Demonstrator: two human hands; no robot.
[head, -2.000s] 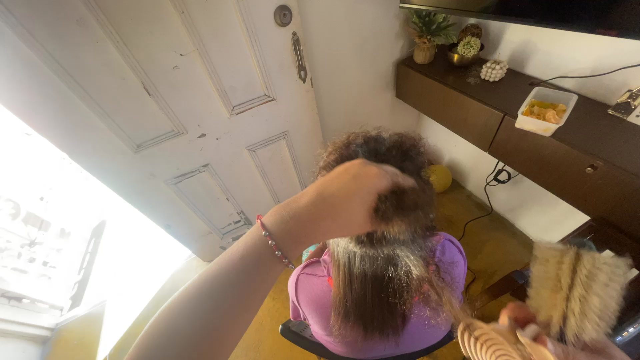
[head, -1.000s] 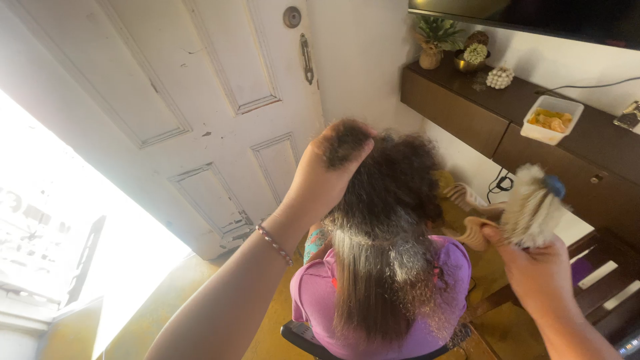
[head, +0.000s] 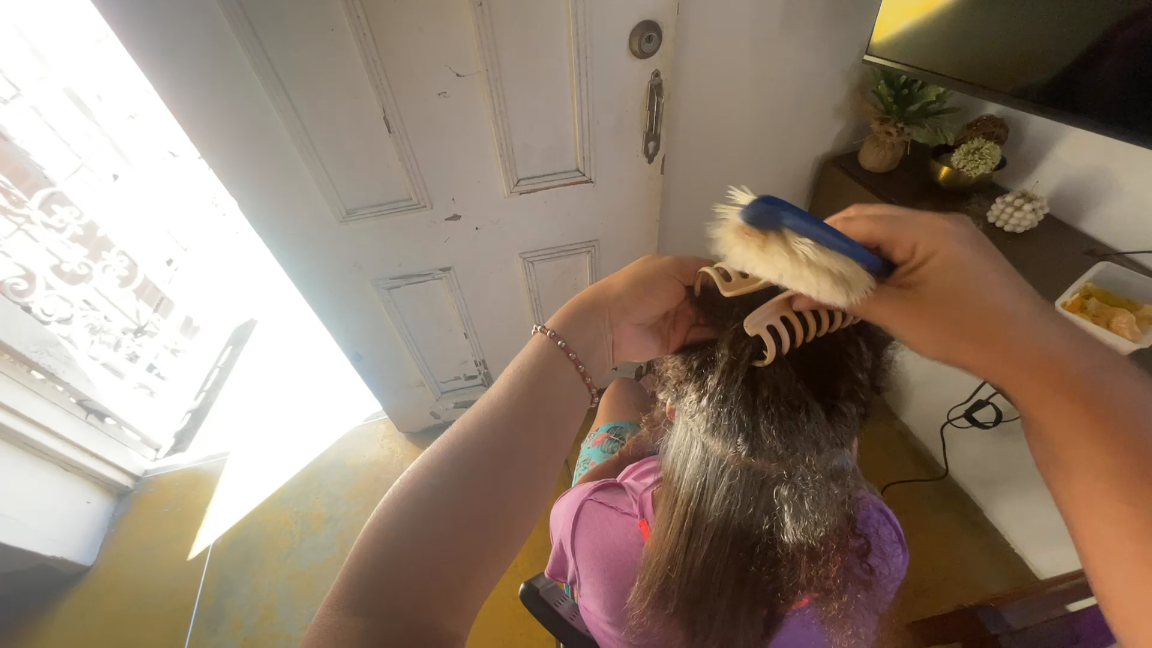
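A person in a pink and purple top [head: 598, 531] sits with their back to me, long hair [head: 747, 468] hanging down it, straighter below and frizzy near the crown. My left hand [head: 652, 310] grips a gathered upper section of that hair at the left of the crown. My right hand [head: 936, 279] holds a soft-bristled brush [head: 792, 247] with a blue back, and beneath it a beige claw clip [head: 792, 326] whose jaws are spread around the gathered hair. The brush's bristles face down and left, just over the clip. The fingertips of both hands are partly hidden.
A white panelled door [head: 450, 216] stands ahead, beside a bright opening with an ornate metal grille [head: 63, 261]. At right, a dark wall shelf [head: 841, 184] holds a plant, ornaments and a white tub [head: 1116, 306]. A black cable [head: 940, 450] hangs below. The seat's black edge [head: 549, 607] shows.
My right hand has come up from the lower right to the crown with the brush and claw clip. My left hand still grips the hair.
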